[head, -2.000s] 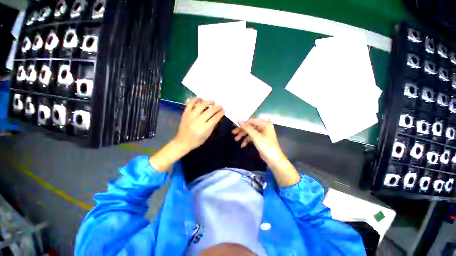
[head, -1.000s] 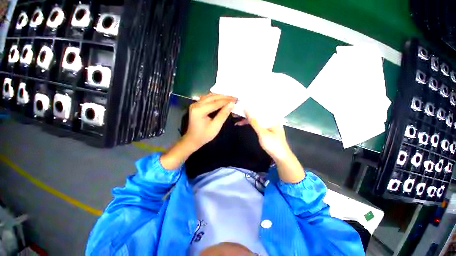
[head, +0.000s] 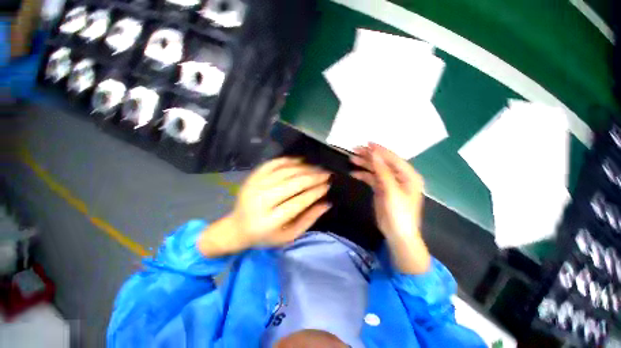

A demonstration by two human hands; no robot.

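Observation:
My left hand (head: 282,200) is over my lap at centre left, blurred, with its fingers stretched to the right. My right hand (head: 395,194) is to its right, near the bench edge, its fingers bent towards the left hand. A gap lies between the hands. No part shows between or in the fingers, but the inner sides of the fingers are partly hidden and blurred. The left tray stack (head: 238,129) holds silver-white metal housings (head: 184,125) with round centre holes in square pockets.
White sheets (head: 388,88) lie in one group on the green bench (head: 316,95), and a second group of white sheets (head: 528,170) lies farther right. A black right tray (head: 545,272) with housings stands at the right edge. Grey floor with a yellow line is at lower left.
The hands were close together at the fingertips and are now apart, over the lap. The view has turned, so the trays and sheets appear shifted and tilted.

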